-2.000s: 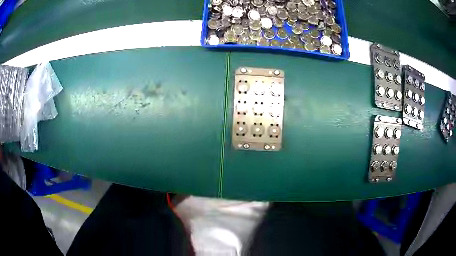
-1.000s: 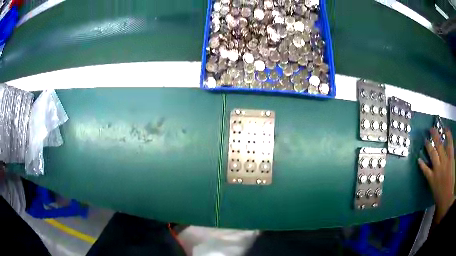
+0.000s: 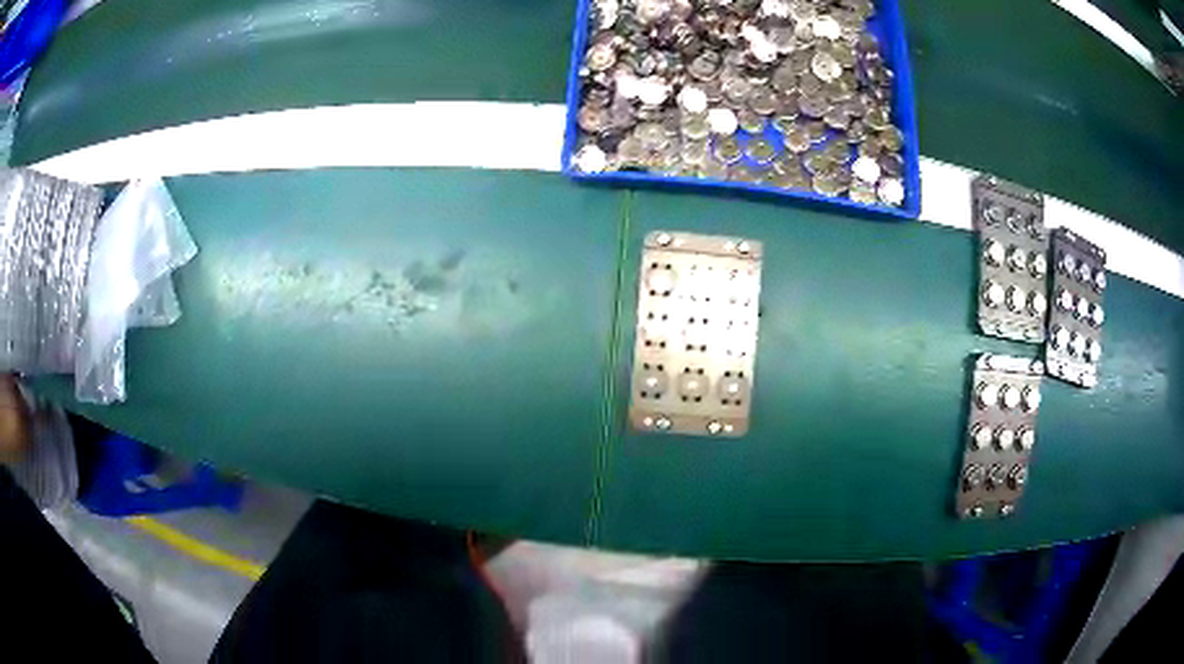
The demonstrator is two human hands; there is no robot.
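Note:
A grey-brown fixture plate (image 3: 696,333) lies flat on the green work surface (image 3: 429,389), just right of a thin lengthwise line. Round shapes show in its bottom row and top left pocket; glare hides how the other pockets are filled. A blue tray (image 3: 913,156) beyond it holds many loose silver round parts (image 3: 766,78); its far end is cut off by the top edge. Neither my left hand nor my right hand can be made out.
Three plates with silver discs in rows (image 3: 1010,260) (image 3: 1075,308) (image 3: 999,435) lie at right. Clear plastic (image 3: 130,285) and a ribbed silvery bundle (image 3: 46,272) lie at left. A skin-toned shape (image 3: 13,422) is cut off by the left edge; whose it is, I cannot tell.
The view has shifted. A hand that reached to the far-right plate one second ago is out of view, and that plate no longer shows. The middle plate and tray stay in place on the surface.

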